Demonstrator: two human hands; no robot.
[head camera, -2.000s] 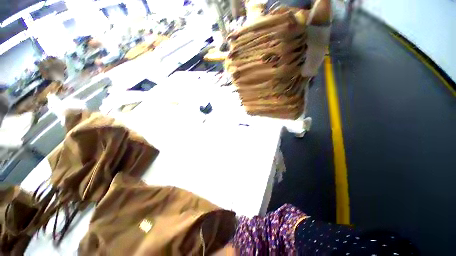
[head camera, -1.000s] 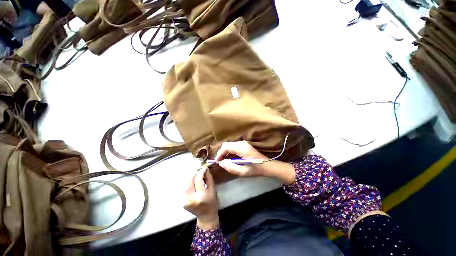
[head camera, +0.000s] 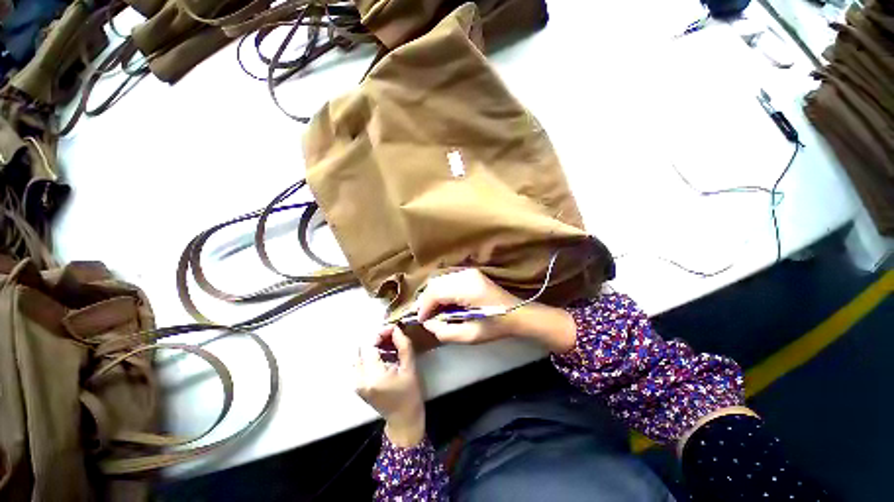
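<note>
A tan-brown bag (head camera: 471, 137) lies creased on the white table in front of me, with a small white label on its face. Its long brown straps (head camera: 225, 289) loop out to the left. My right hand (head camera: 466, 306) holds a slim pale thread burner (head camera: 459, 316) like a pen, its tip at the bag's lower left corner. My left hand (head camera: 390, 377) pinches the bag's edge just below the tip. The exact spot between the fingertips is too small to make out.
Rumpled bags (head camera: 74, 382) lie at the left edge, and more bags (head camera: 186, 39) at the far side. Stacked brown bags (head camera: 863, 118) stand at the right. A thin cord with a black connector (head camera: 782, 125) lies on the table (head camera: 657, 127). A yellow floor line (head camera: 814, 338) shows at lower right.
My view has swung from the aisle down to the bag. Since one second ago, the scene has shifted slightly up and left; both hands remain at the same bag corner.
</note>
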